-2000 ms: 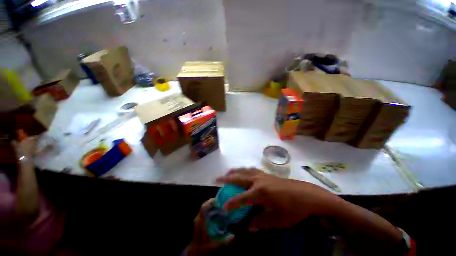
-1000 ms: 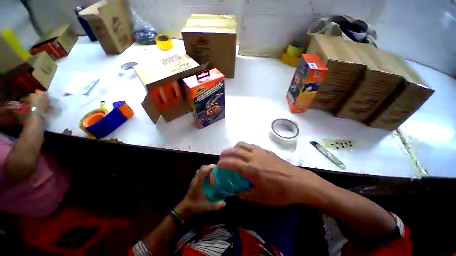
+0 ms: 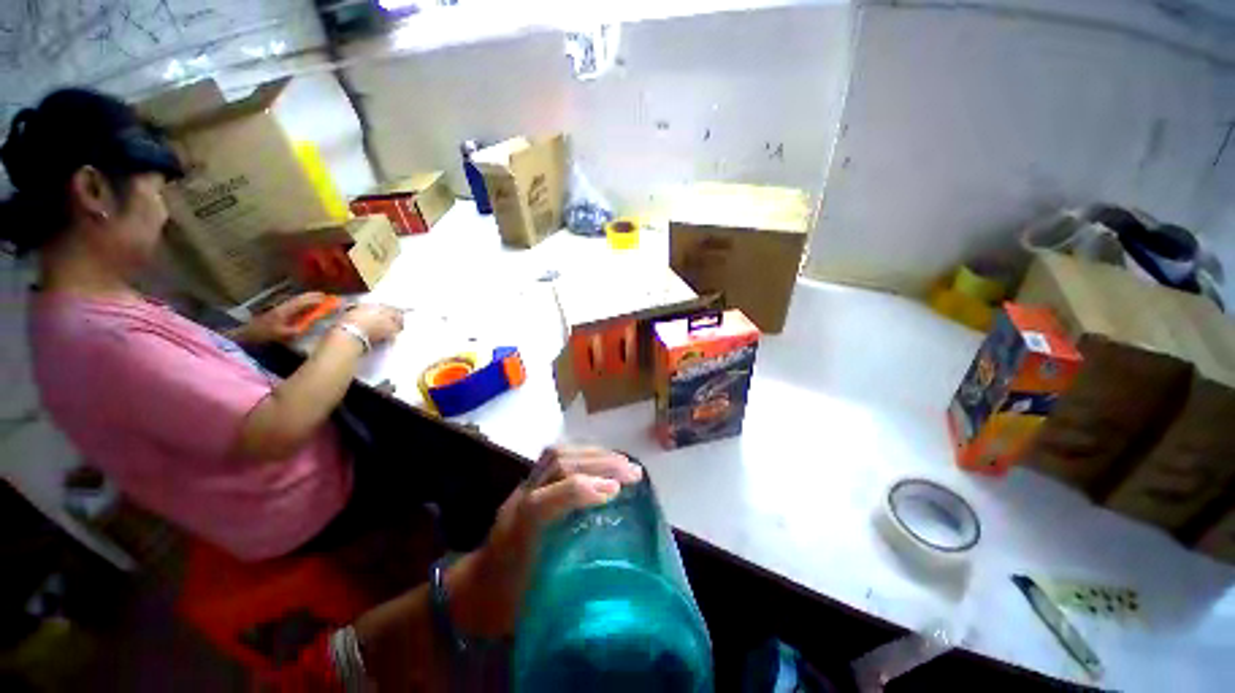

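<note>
A translucent teal water bottle [image 3: 610, 596] is large and close to the camera at the bottom centre, its broad base towards me. My left hand [image 3: 542, 521] is wrapped around its upper left side, fingers over the top edge. Bands show on my left wrist. My right hand is not visible. The bottle's cap end is hidden.
A coworker in pink [image 3: 163, 393] sits at left, hands on the bench. On the bench are an open carton [image 3: 616, 291], retail boxes [image 3: 704, 379] [image 3: 1013, 390], a tape dispenser [image 3: 471, 381], clear tape [image 3: 932, 517], a cutter [image 3: 1058, 624] and brown cartons [image 3: 738, 255] [image 3: 1117, 366].
The view has turned left, bringing the coworker fully in. The bottle has come up close to the camera in my left hand. My right hand has gone from view.
</note>
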